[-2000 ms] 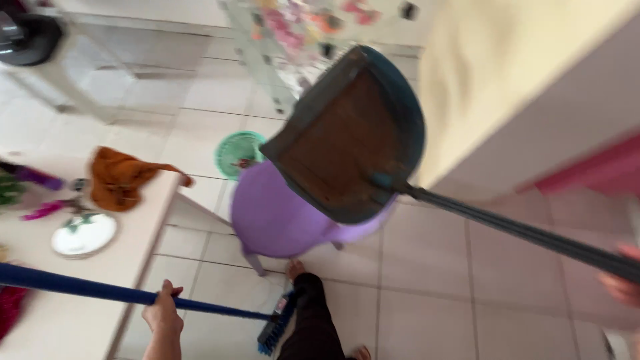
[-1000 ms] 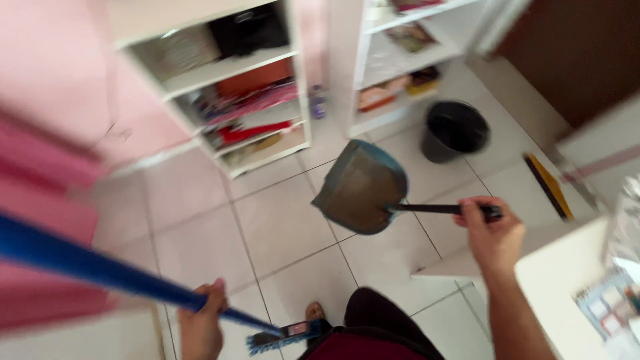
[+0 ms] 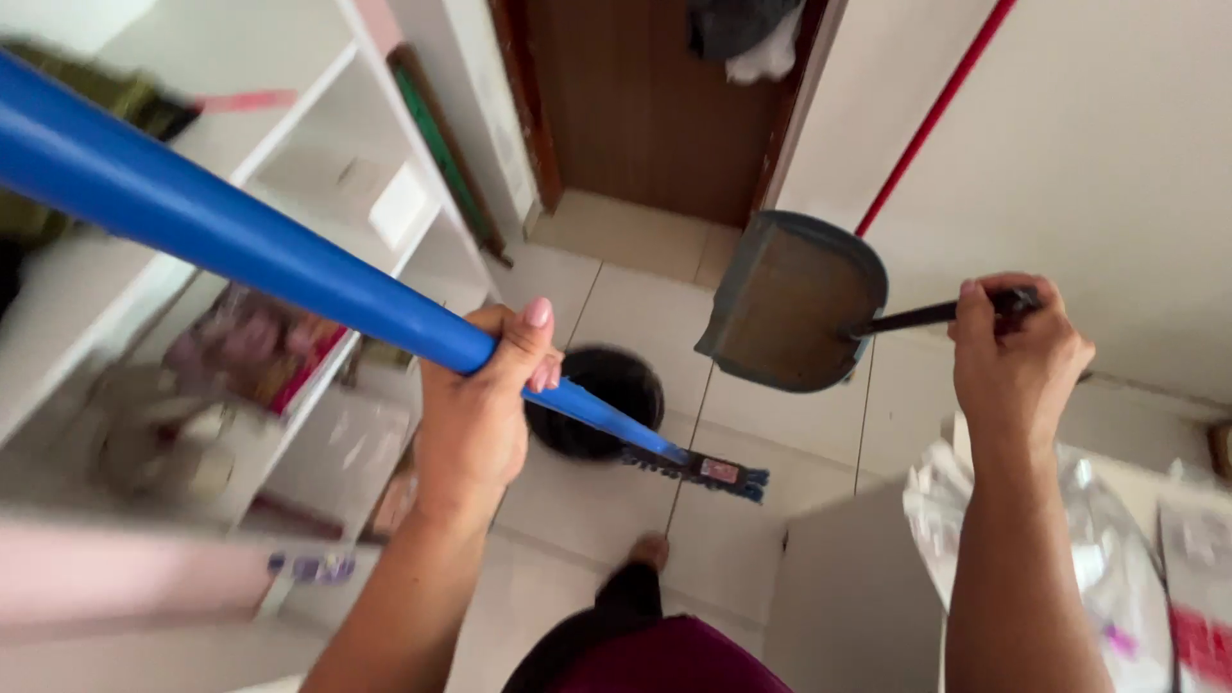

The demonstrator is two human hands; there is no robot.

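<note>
My left hand (image 3: 486,395) is closed around the blue handle of a broom (image 3: 289,260). The handle slants from the upper left down to a dark broom head with blue bristles (image 3: 717,470), low over or on the floor beside a black bucket (image 3: 597,399). With my right hand (image 3: 1020,351) I grip the end of the black handle of a grey dustpan (image 3: 794,303). Its pan hangs above the floor, left of that hand, and its inner face looks brown and dusty.
White shelves (image 3: 318,164) holding bags and cloth items stand at the left. A brown door (image 3: 654,115) is ahead, and a red pole (image 3: 934,115) leans on the wall. Plastic bags (image 3: 1107,549) lie on a white table at the lower right. My foot (image 3: 650,551) is on the tiles.
The view has swung from the table and purple stool, past the shelves, to the door. Both hands still hold the broom and the dustpan.
</note>
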